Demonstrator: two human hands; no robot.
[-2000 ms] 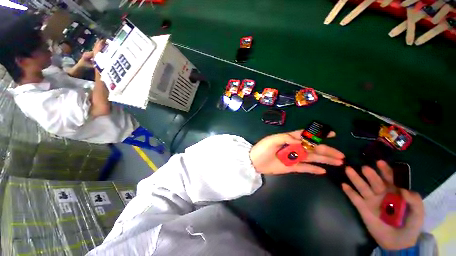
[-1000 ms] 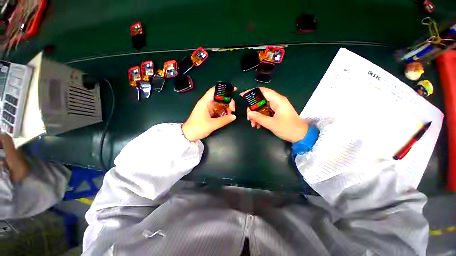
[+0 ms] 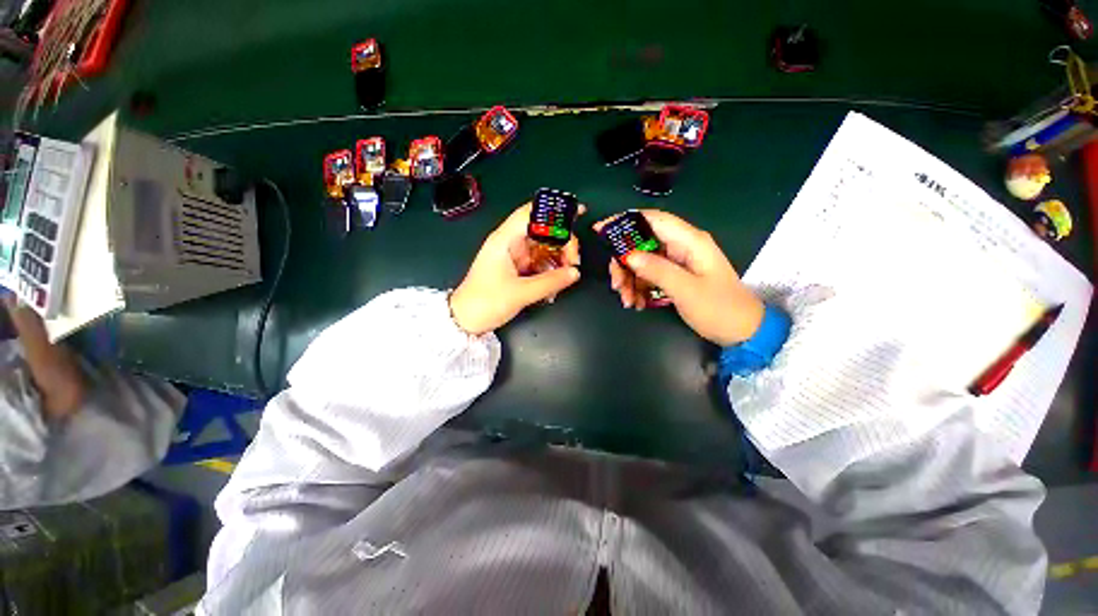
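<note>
My left hand (image 3: 506, 274) holds a small smartwatch unit (image 3: 553, 215) upright, its black screen lit with rows of small marks and red and green patches. My right hand (image 3: 689, 274) holds a second unit (image 3: 630, 236) beside it, tilted, also lit, with the thumb at the screen's lower edge. The two units are apart. The fingers hide most of the casings below the screens. Several opened units with red casings (image 3: 425, 158) and dark screens lie in a row beyond my left hand. Another opened unit (image 3: 683, 125) lies beyond my right hand.
A white paper sheet (image 3: 843, 241) lies at right with a red pen (image 3: 1017, 350) on it. A beige machine (image 3: 181, 229) with a black cable stands at left. A person's arm (image 3: 48, 367) shows beside it. Two small yellow-red items (image 3: 1027, 176) lie at upper right.
Two seconds ago both palms were open with units lying in them. Now both hands grip units side by side. Since one second ago the screens' lit display has changed and my right thumb has moved onto its screen.
</note>
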